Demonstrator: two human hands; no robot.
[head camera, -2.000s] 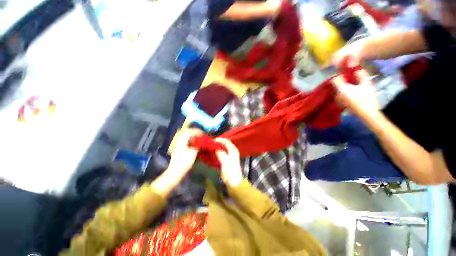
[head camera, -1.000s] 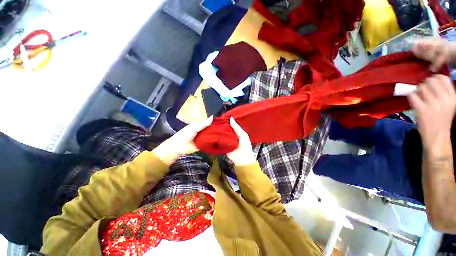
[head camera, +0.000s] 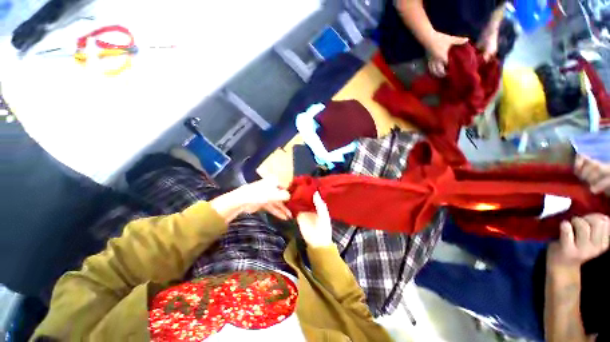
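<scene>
A red garment (head camera: 381, 200) is stretched sideways in front of me, over the plaid cloth. My left hand (head camera: 257, 200) is at the garment's left end, its fingers against the cloth edge. My right hand (head camera: 316, 224) holds the same end from below, thumb on top. At the right edge of the picture another person's two hands (head camera: 583, 237) hold the far end, beside a white label (head camera: 554, 206). The middle of the garment looks gathered.
A white table (head camera: 167, 93) at upper left bears red and yellow-handled scissors (head camera: 107, 50). Plaid cloth (head camera: 381, 260), a maroon piece (head camera: 344, 125) and a light blue strip (head camera: 311, 133) lie on the side pile. Another person (head camera: 445, 50) holds dark red cloth at the top.
The view has shifted, bringing the person at the top back in. The red end has turned flatter between my hands, and my left fingers have moved onto its edge.
</scene>
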